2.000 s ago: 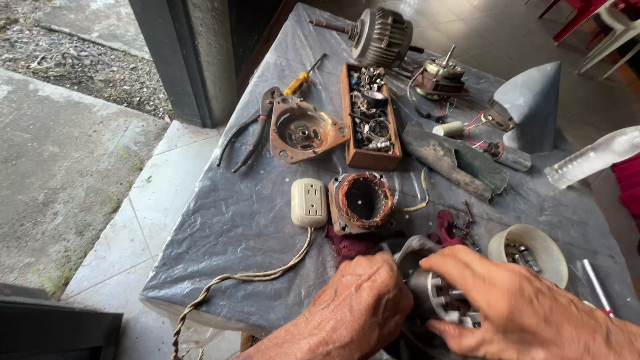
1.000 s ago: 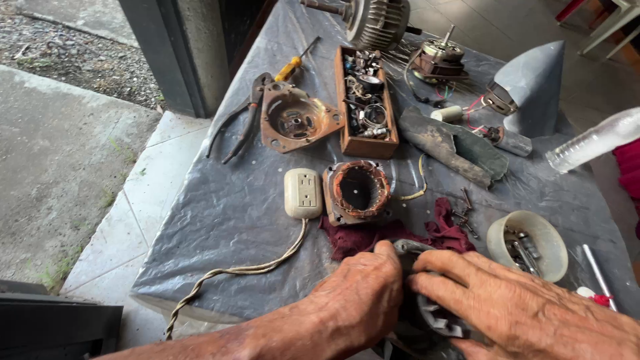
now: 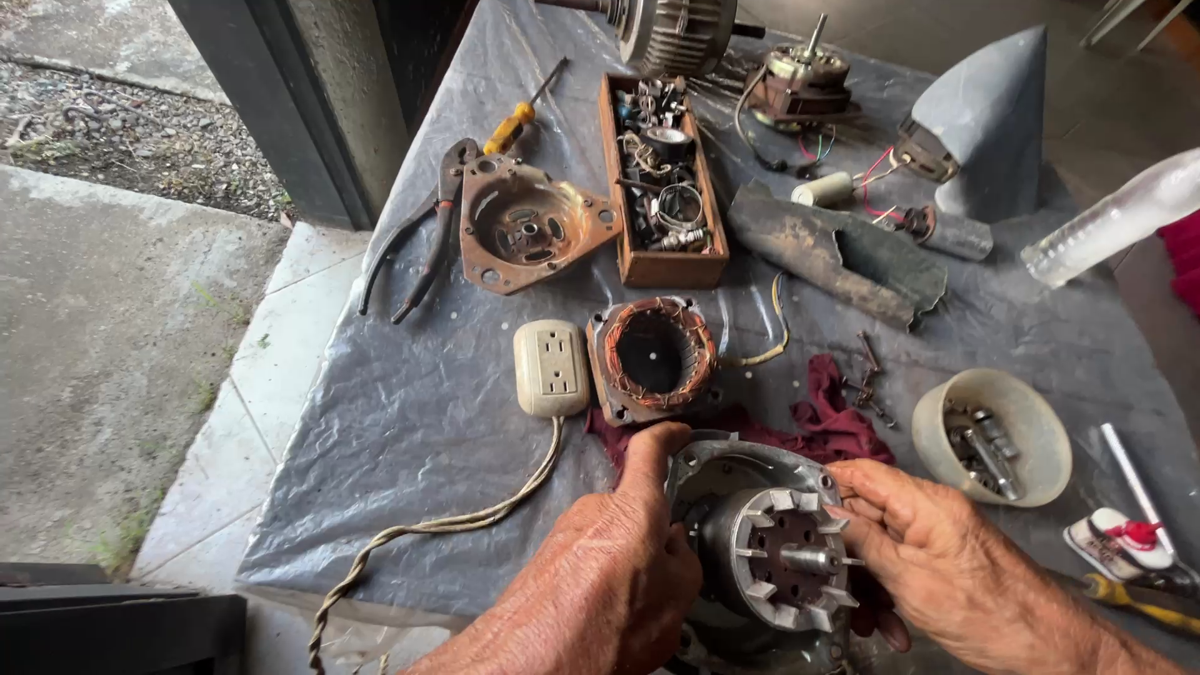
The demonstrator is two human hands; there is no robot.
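Observation:
My left hand (image 3: 614, 553) grips the left rim of a grey metal motor end housing (image 3: 750, 450). A finned rotor (image 3: 792, 562) with a short shaft sits in that housing, facing up. My right hand (image 3: 923, 544) holds the housing's right side, fingertips close to the rotor's fins; some fingers are hidden beneath. Just beyond the hands, a stator with copper windings (image 3: 656, 361) rests beside a beige outlet box (image 3: 551, 367) and on or against a dark red cloth (image 3: 834, 412). Farther off lies a rusty triangular end cover (image 3: 534, 230).
Pliers (image 3: 436, 234) and a yellow-handled screwdriver (image 3: 511, 127) lie at the back left. A wooden box of small parts (image 3: 675, 267), a bent metal sheet (image 3: 806, 248) and another motor (image 3: 802, 84) stand behind. To the right are a plastic bowl with sockets (image 3: 1041, 431), a small bottle (image 3: 1111, 544) and a wrench (image 3: 1139, 605).
The housing and rotor, largely covered by my hands one second ago, now show with the finned end facing up. My right hand has shifted to the housing's right side.

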